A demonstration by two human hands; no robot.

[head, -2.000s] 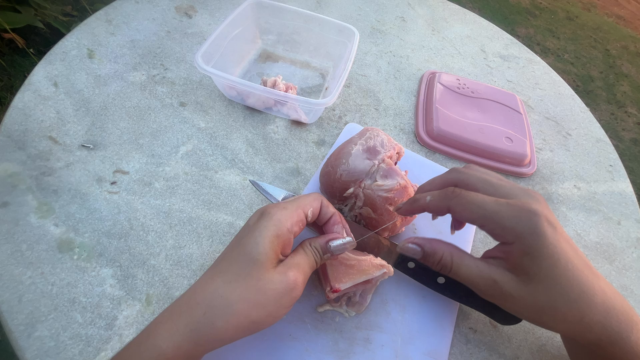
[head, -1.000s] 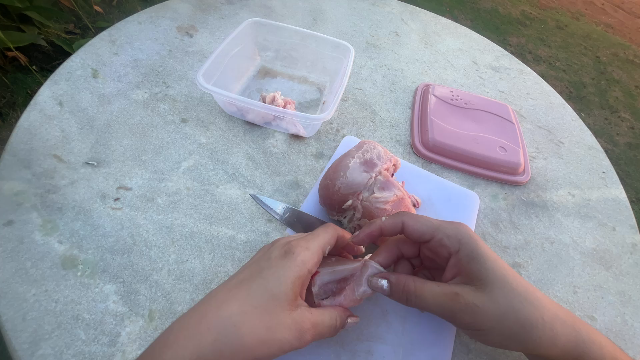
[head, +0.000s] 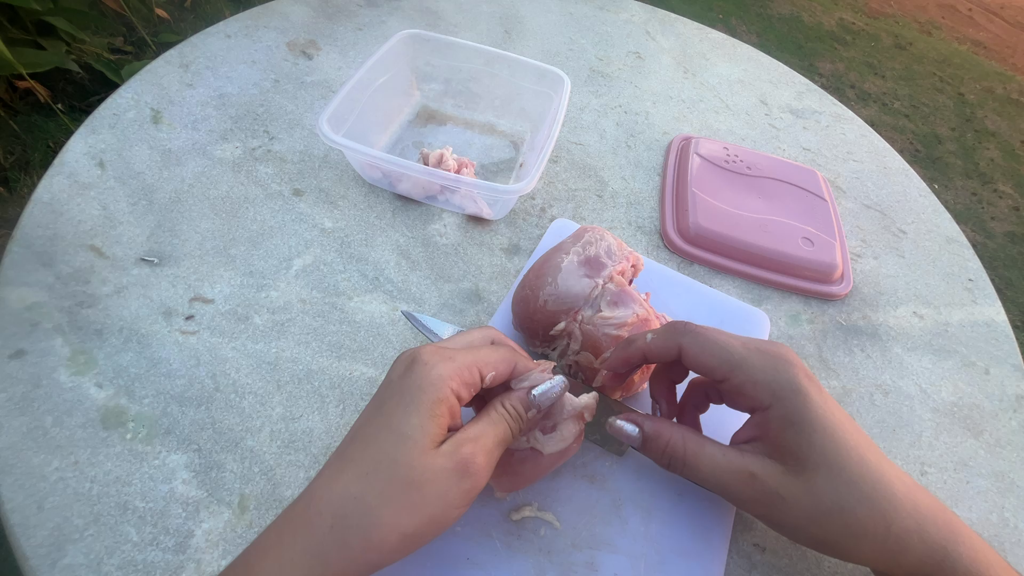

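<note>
My left hand pinches a smaller piece of raw meat over a white cutting board. Close by on the right is my right hand, its thumb and fingers apart above the knife blade, with nothing plainly between them. A knife lies across the board under both hands; its tip sticks out at the left, and its handle is hidden. The large piece of raw meat rests on the far part of the board. A small pale scrap lies on the near part.
A clear plastic container with meat scraps stands beyond the board on the round stone table. Its pink lid lies at the right. Plants and grass are past the table's edge.
Two seconds ago both hands were at a thin strand over the smaller piece. The right hand has since come off that piece, which my left hand has turned. The pale scrap now shows on the board.
</note>
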